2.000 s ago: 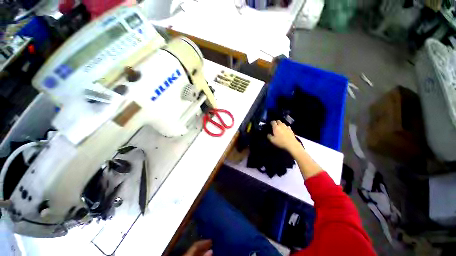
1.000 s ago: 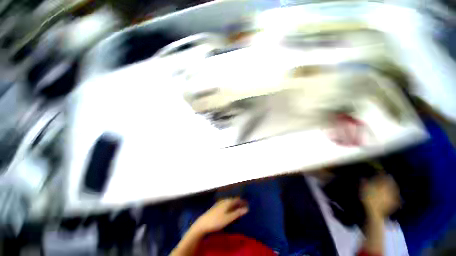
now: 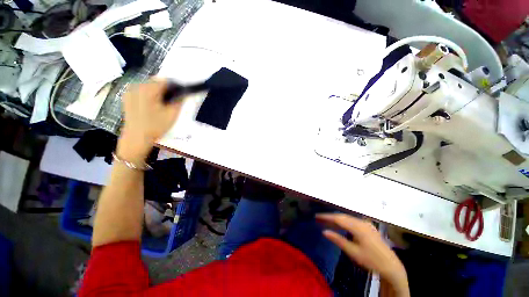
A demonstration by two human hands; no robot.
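A small black cut panel lies on the white table left of the sewing machine. My left hand, blurred, is above the table's left end and grips a dark fabric end that reaches to the panel; whether both are one piece I cannot tell. My right hand is over my lap below the table edge, fingers apart, with nothing seen in it. A narrow dark strip curves over the machine bed beside the presser foot. Another dark piece lies behind the needle area.
The cream-white sewing machine stands at the right, with red scissors near the table's front edge. White and grey scraps lie at the far left. Black pieces and a blue crate are below the table at left.
The view has swung to the table's left side. My left hand has gone from near my lap to the black panel. My right hand has left the black pile at the right and is over my lap.
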